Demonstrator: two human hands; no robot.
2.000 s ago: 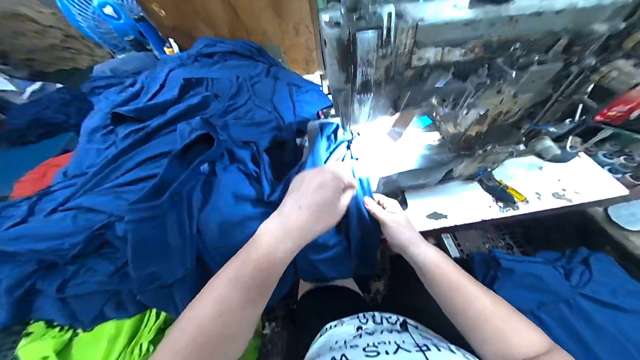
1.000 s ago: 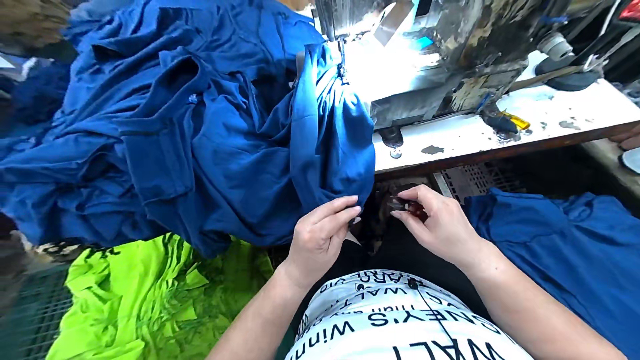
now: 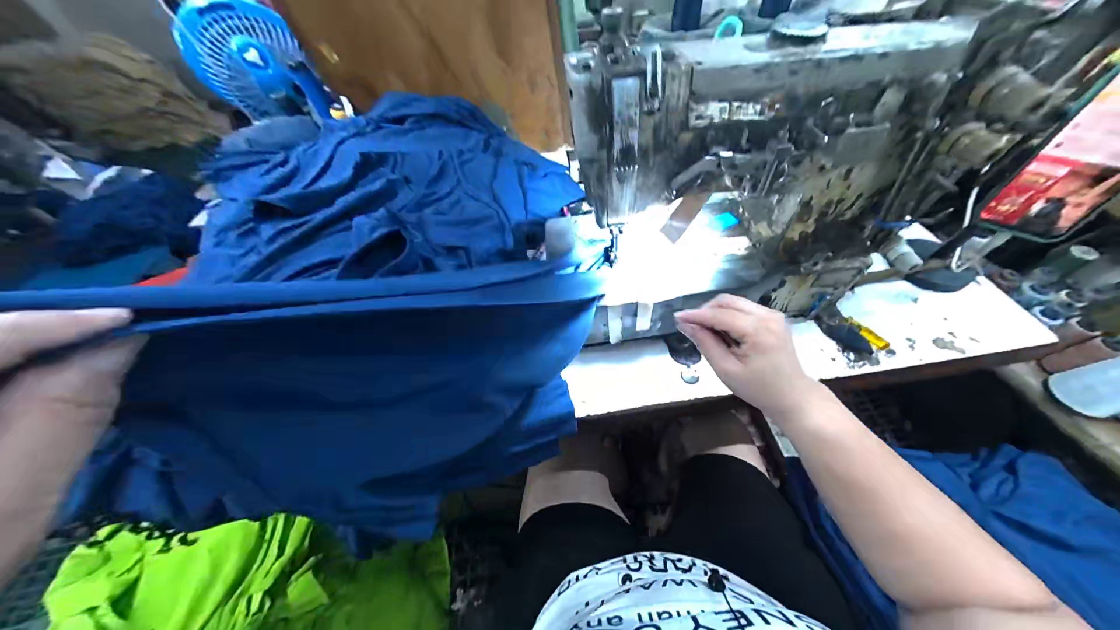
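Note:
At the left edge my left hand (image 3: 74, 350) grips the edge of a blue fabric piece (image 3: 350, 394) and holds it stretched out level. The other end of this fabric lies by the needle area of an industrial sewing machine (image 3: 787, 149), under a bright light. My right hand (image 3: 744, 341) hovers in front of the machine's bed, with fingertips drawn together; whether something small is between them cannot be made out. More blue garments (image 3: 411, 184) are heaped behind the stretched cloth.
A blue fan (image 3: 241, 52) stands at the upper left beside a wooden board (image 3: 437, 52). Bright green fabric (image 3: 192, 577) lies low at the left, more blue fabric (image 3: 1015, 507) at the lower right. A yellow-and-black tool (image 3: 857, 337) rests on the white table (image 3: 954, 324), near thread spools (image 3: 1063, 280).
My left hand has moved far to the left, drawing the blue fabric out from the machine. My right hand has risen from below the table edge to the front of the machine bed.

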